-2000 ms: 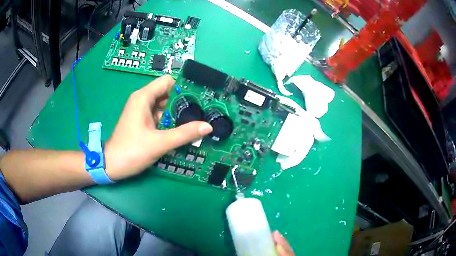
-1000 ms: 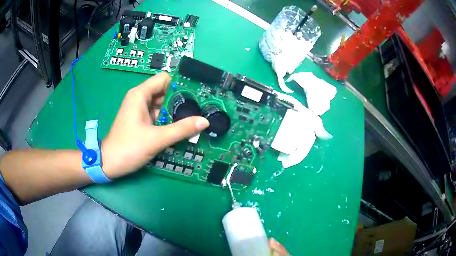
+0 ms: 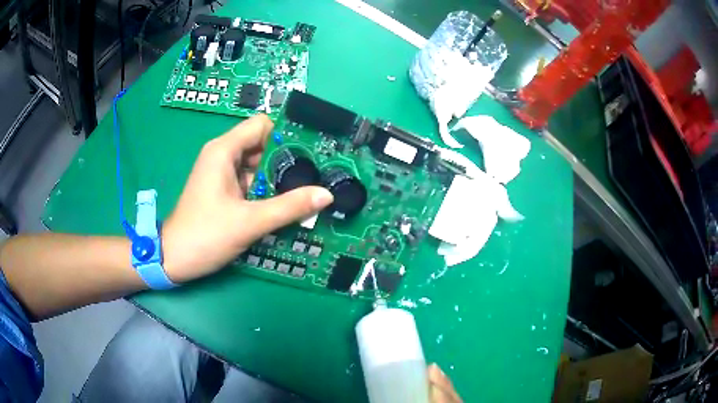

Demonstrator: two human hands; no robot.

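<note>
My left hand [image 3: 228, 197], with a light blue wrist strap [image 3: 148, 252], grips the left part of a green circuit board [image 3: 378, 224]. Its thumb lies against two large black round components [image 3: 344, 194]; its other fingers are partly hidden at the board's left edge. My right hand [image 3: 442, 386] is cut off by the bottom edge; only a small part shows, holding a white glue dispenser [image 3: 391, 346]. The dispenser's thin tip is at the flat black chips [image 3: 342, 273] near the board's front right corner. White glue [image 3: 365, 277] lies between and over these chips.
A second circuit board [image 3: 236, 67] lies at the back left of the green mat [image 3: 504, 315]. Crumpled white paper [image 3: 464, 220] lies right of the held board. A crinkled clear cup [image 3: 453, 67] with a dark stick stands behind it. A red-wrapped post [image 3: 586, 59] is at the upper right.
The dispenser moved left and down, then back up and right. More white glue shows on the black chips. My left hand keeps its grip, and the board has barely shifted.
</note>
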